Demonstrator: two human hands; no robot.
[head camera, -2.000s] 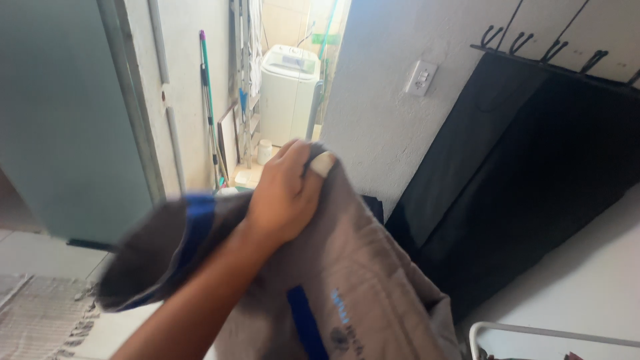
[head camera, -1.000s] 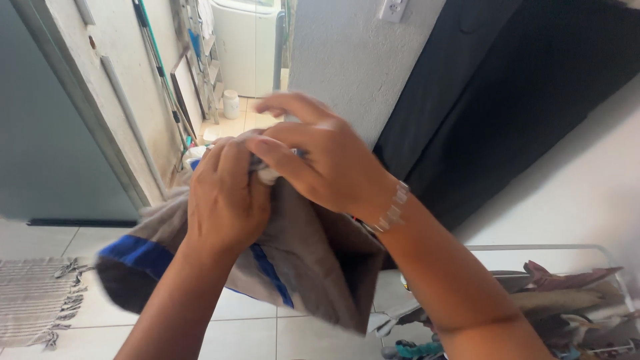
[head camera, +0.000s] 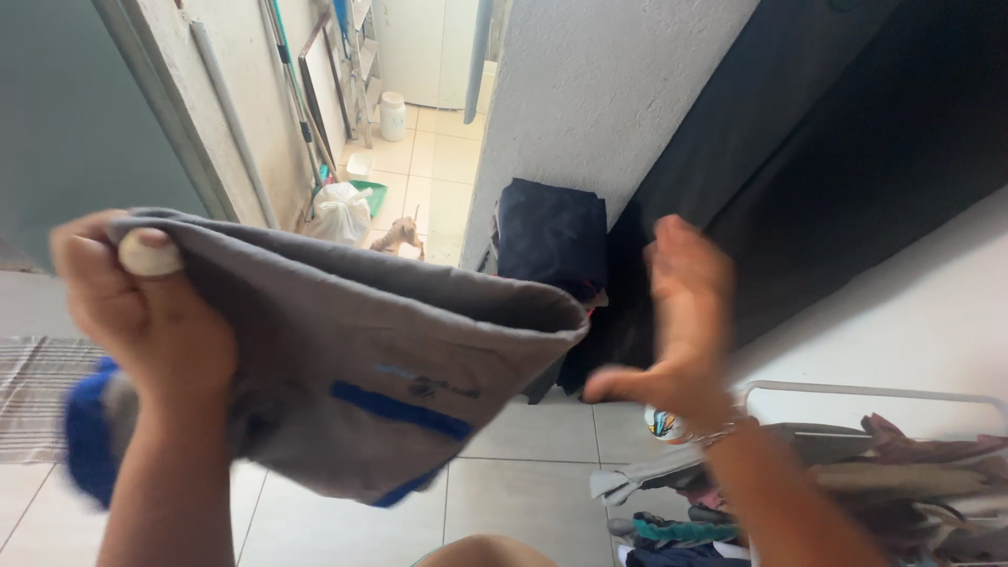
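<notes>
My left hand (head camera: 150, 307) is closed on the upper left end of a grey cloth garment (head camera: 354, 346), its thumb, which has a whitish covering or nail, pressed over the edge. The garment has blue trim, a blue strip and some printed writing, and its upper edge gapes as an open fold toward the right. A blue-edged part hangs below my left wrist. My right hand (head camera: 681, 315), blurred, is raised to the right of the garment with fingers apart and touches nothing; a bracelet circles its wrist.
A stack of folded dark clothes (head camera: 551, 232) stands by the wall. At lower right is a drying rack (head camera: 874, 390) with clothes. Long black cloth (head camera: 787, 173) hangs at right. Through the doorway are a white plastic bag (head camera: 341, 213), broom handles, a ladder and a small animal. A striped rug (head camera: 39, 402) lies left.
One second ago both hands were together on the garment; now my right hand is off it, to the right, and my left hand holds it farther left. The garment's fold has spread out sideways.
</notes>
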